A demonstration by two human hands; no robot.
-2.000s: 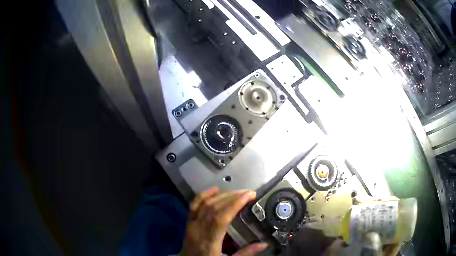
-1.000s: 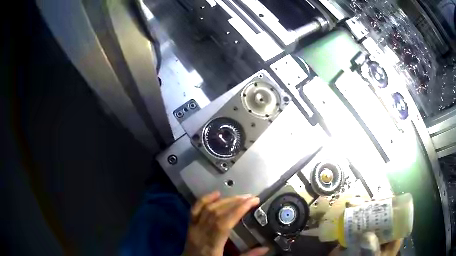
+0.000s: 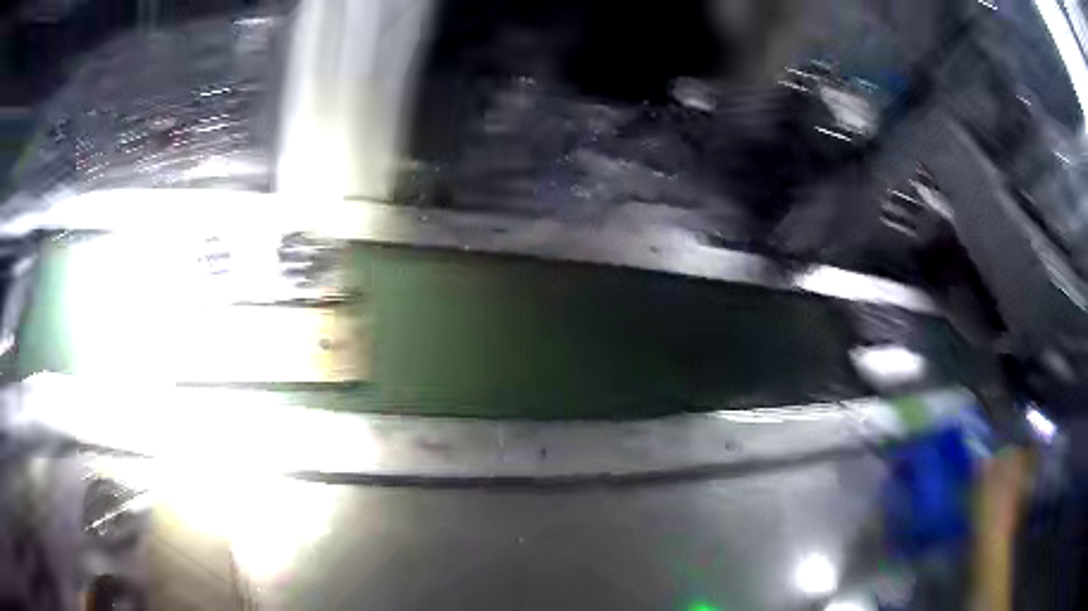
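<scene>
The view is strongly blurred. The green conveyor belt (image 3: 597,340) crosses the middle from left to right. A pale fixture plate (image 3: 342,340) lies on its left part, mostly washed out by glare; small dark marks show near its upper edge, too smeared to name. My left hand is not in view. At the lower right a blurred tan upright shape stands beside a blue object (image 3: 937,483); I cannot tell whether the tan shape is part of my right hand. The white-and-yellow bottle cannot be made out.
Bright metal rails (image 3: 573,448) edge the belt in front and behind. A grey metal surface (image 3: 537,543) lies nearest me. A pale upright post (image 3: 346,102) stands behind the belt at left. Shiny clear trays (image 3: 155,137) show at upper left. Dark blurred machinery fills the upper right.
The view has swung away from the station plate to the belt. The two-seat plate, the toothed parts, my left hand and the bottle have left view or are no longer recognisable.
</scene>
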